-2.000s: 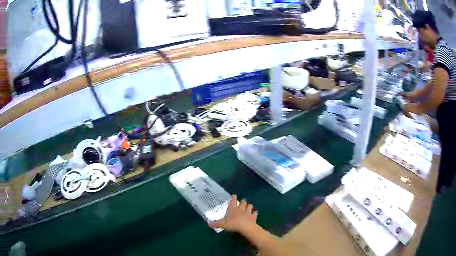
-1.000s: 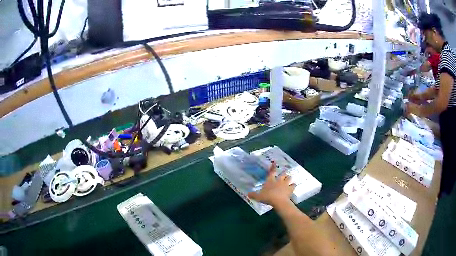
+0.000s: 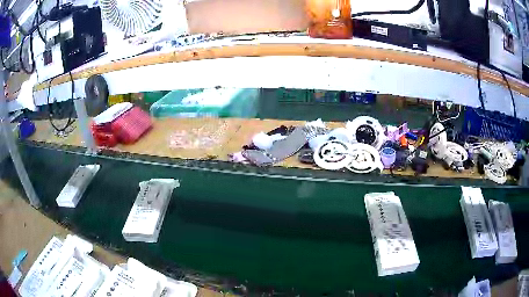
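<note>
Neither of my hands is in view. A long white retail box (image 3: 393,235) lies on the dark green conveyor belt (image 3: 278,238), right of centre. Two more white boxes lie side by side at the right, one (image 3: 479,223) beside the other (image 3: 503,232). Left of centre another box (image 3: 149,212) has a pale flap or film at its far end. A smaller-looking box (image 3: 78,185) lies further left. Several white boxes (image 3: 69,272) lie together on the brown bench at the bottom left, cut off by the edge.
Behind the belt are white rings (image 3: 348,155), mixed loose parts, a red bin (image 3: 130,125), a teal tray (image 3: 197,103) and a blue crate (image 3: 490,125). A white-edged shelf (image 3: 243,72) crosses above. A pale post (image 3: 23,156) stands at the left. A light blue piece (image 3: 20,258) lies bottom left.
The view has swung left, bringing the red bin and teal tray into sight. The hand that reached to the boxes on the belt is out of view, as is the other worker.
</note>
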